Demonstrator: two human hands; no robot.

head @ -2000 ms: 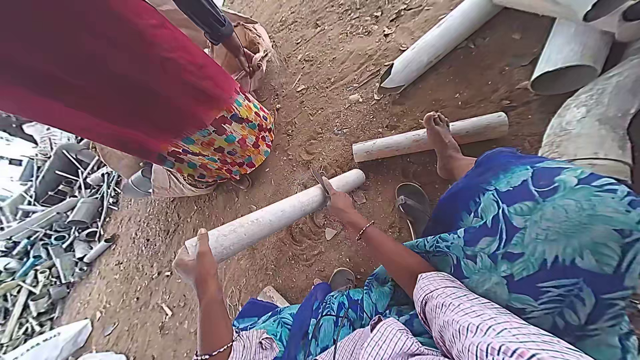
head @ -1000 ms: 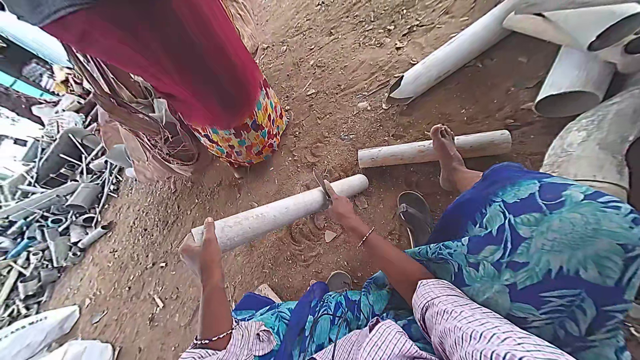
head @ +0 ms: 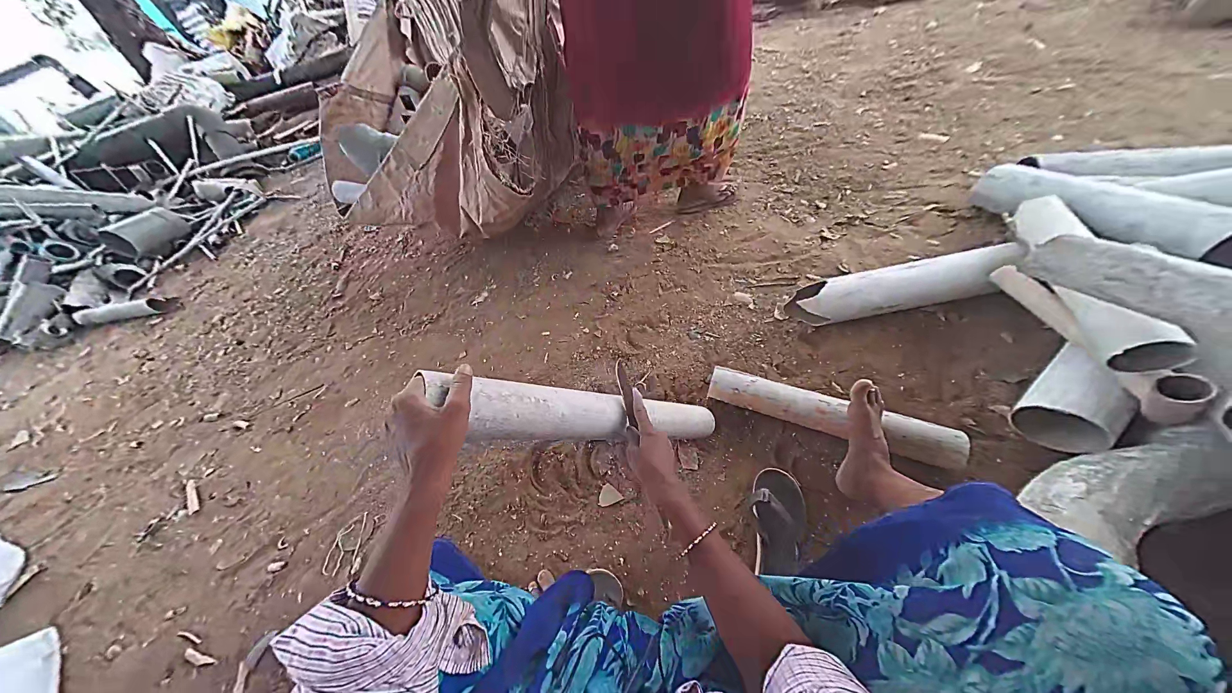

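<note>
A pale plastic pipe [head: 549, 412] lies across in front of me, just above the dirt. My left hand [head: 430, 423] grips its left end, thumb on top and the other fingers hidden. In my right hand [head: 651, 452] is a knife [head: 628, 395], its dark blade standing across the pipe's upper side toward the right end. A second, stained pipe [head: 789, 404] rests on the ground to the right, with my bare foot [head: 866, 443] over it.
Large grey-white pipes [head: 1107, 279] are piled at the right. A person in a red garment [head: 657, 67] stands ahead beside an open woven sack [head: 433, 144] with pipe pieces. Pipe scrap [head: 144, 226] is heaped at the left. A sandal [head: 778, 520] lies near my foot.
The view has turned and lifted strongly. The person in red, bent at the sack two seconds ago, now stands upright. Both hands keep their hold on the pipe and knife.
</note>
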